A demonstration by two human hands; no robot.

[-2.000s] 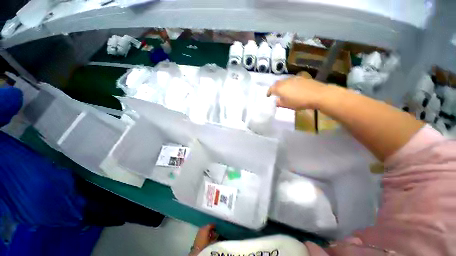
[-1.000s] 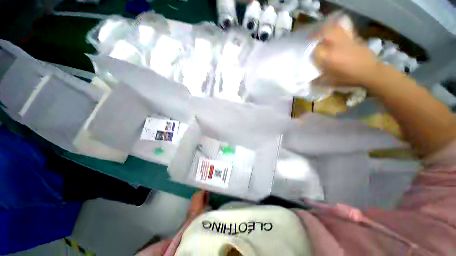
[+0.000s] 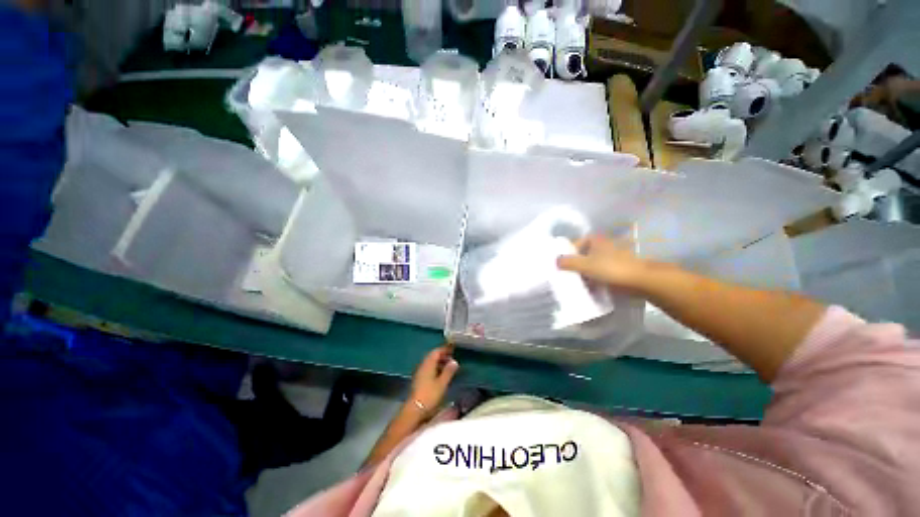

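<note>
An open white carton (image 3: 565, 348) stands in front of me on the bench, its tall lid raised. My right hand (image 3: 603, 261) is inside it, shut on a bagged camera (image 3: 535, 268) in clear plastic. The bag hides most of the carton's floor. My left hand (image 3: 434, 378) is small, at the carton's lower left front corner by the bench edge; whether it grips the carton is unclear. The open carton (image 3: 388, 301) to the left holds a printed leaflet (image 3: 384, 263) and a green accessory bag (image 3: 438, 273).
More bagged cameras (image 3: 449, 89) stand behind the cartons. Bare white cameras (image 3: 570, 45) stand further back, with others at the right beside a metal post (image 3: 678, 56). More open cartons flank mine. A co-worker in blue (image 3: 121, 414) is close at the left.
My right hand has brought the bagged camera from behind the cartons down into the carton. The view has shifted. My left hand stays near the carton's front edge.
</note>
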